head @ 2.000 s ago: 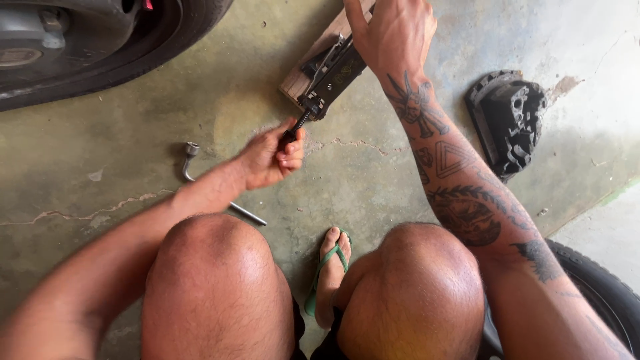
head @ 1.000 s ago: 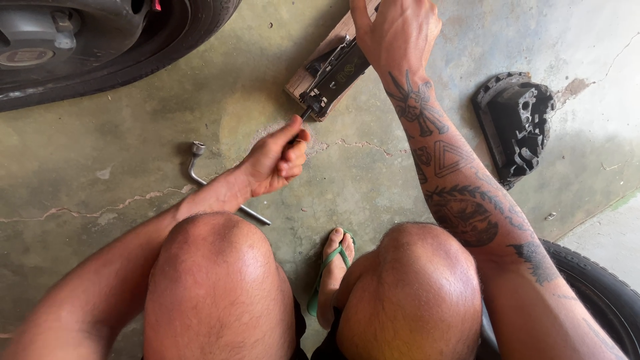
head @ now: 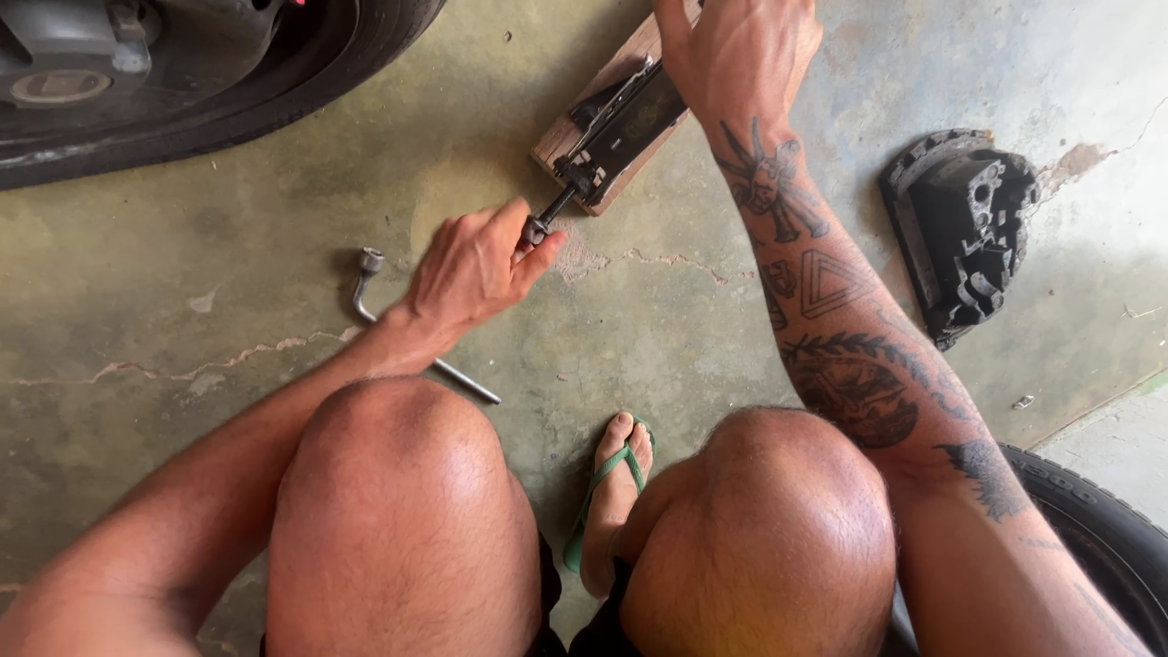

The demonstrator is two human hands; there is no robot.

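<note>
My left hand (head: 479, 260) grips the dark end of a screw rod (head: 555, 208) that sticks out of a black metal jack (head: 630, 123). The jack looks like a scissor jack, folded low, and lies on a wooden board (head: 558, 146). Up at the top edge, my right hand (head: 744, 46) reaches over the jack's far end; its fingers are cut off by the frame, so what they touch is hidden. An L-shaped lug wrench (head: 467, 381) lies on the concrete, partly under my left forearm.
A car wheel with its tyre (head: 365, 68) fills the upper left. At the right lies a broken black plastic housing (head: 972, 233). Another tyre (head: 1086, 511) is partly behind my right arm at the lower right. My sandalled foot (head: 613, 493) is between my knees.
My left hand stays at the rod, its fingers and wrist shifting. More of the rod shows between hand and jack than one second ago. My right hand has hardly moved.
</note>
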